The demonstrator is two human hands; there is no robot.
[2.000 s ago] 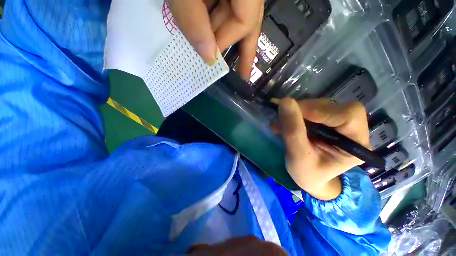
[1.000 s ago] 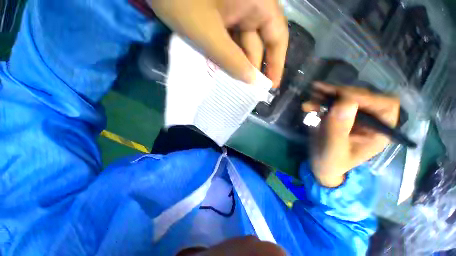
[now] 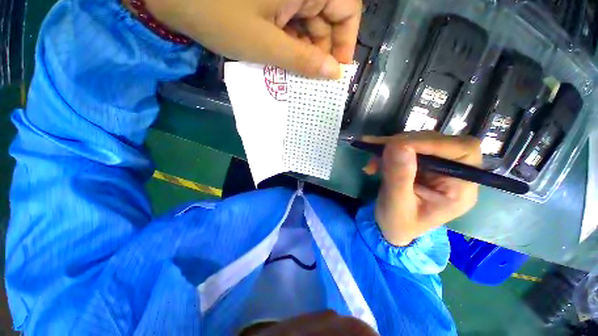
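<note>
My left hand [image 3: 282, 29] pinches the upper right corner of the white label sheet [image 3: 311, 125], which hangs down with its dense dot grid and red round mark facing the camera. My right hand [image 3: 426, 177] holds the black tweezers [image 3: 459, 169] like a pen, the tip just at the sheet's right edge. Whether it touches the sheet, or carries a label, I cannot tell. Black phones [image 3: 446, 65] with white printed labels lie in the clear blister tray [image 3: 544, 187] behind both hands. The sheet and left hand hide part of the tray.
The green bench mat [image 3: 498, 220] shows along the near bench edge. A whitish strip [image 3: 590, 197] lies at the right rim. A blue stool [image 3: 485, 257] stands below the bench edge. Crinkled clear plastic [image 3: 587, 292] is at the lower right. The green floor has yellow lines.
The view has shifted over the tray. The sheet now hangs more upright below my left hand. My right hand has moved the tweezers from over the phones to the sheet's edge.
</note>
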